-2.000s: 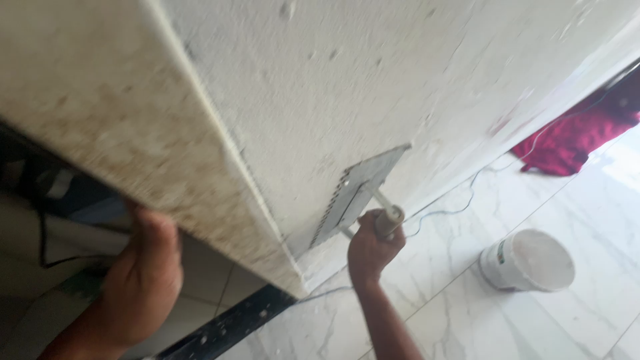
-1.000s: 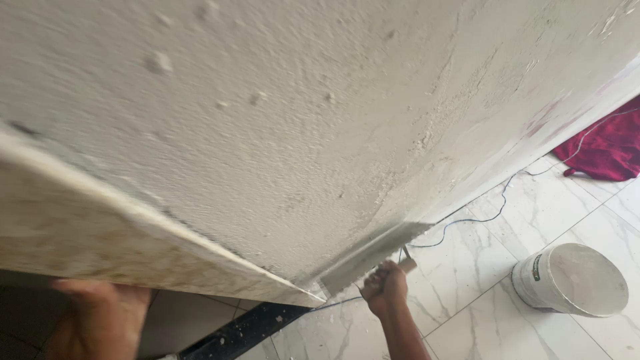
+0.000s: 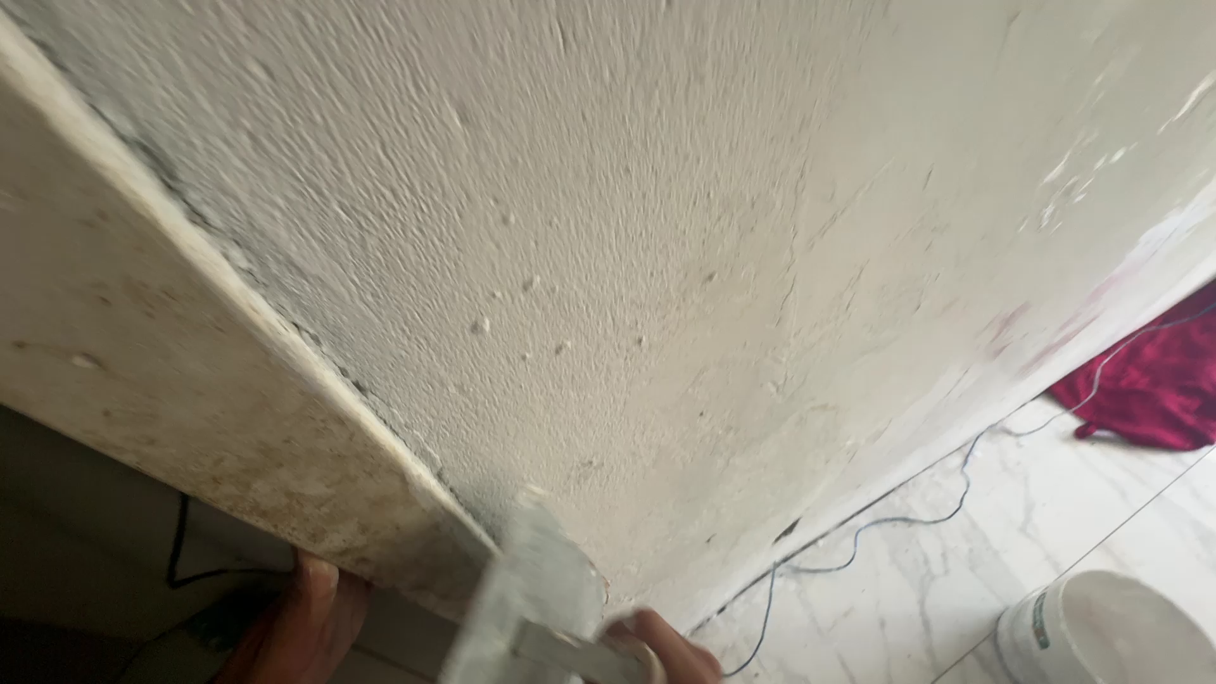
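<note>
My right hand [image 3: 665,646], at the bottom of the head view, grips the handle of a flat metal plastering trowel [image 3: 537,589]. The trowel's blade is blurred and lies by the lower corner of the rough plastered wall [image 3: 617,285], next to the pale, brown-stained edge panel [image 3: 247,408]. My left hand [image 3: 309,622] is at the lower left, its fingertips at the underside of that panel; most of the hand is hidden or dim, and nothing shows in its grasp. Small lumps and ridges mark the wall's surface.
A white plastic bucket [image 3: 1102,627] stands on the marble-look tile floor [image 3: 912,570] at the lower right. A thin cable [image 3: 950,518] runs along the wall's foot to a crimson cloth [image 3: 1159,380]. A black cord [image 3: 176,541] hangs at the lower left.
The trowel has turned from lying along the wall's lower edge to pointing upward by the stained panel's edge. The view has moved closer to the wall.
</note>
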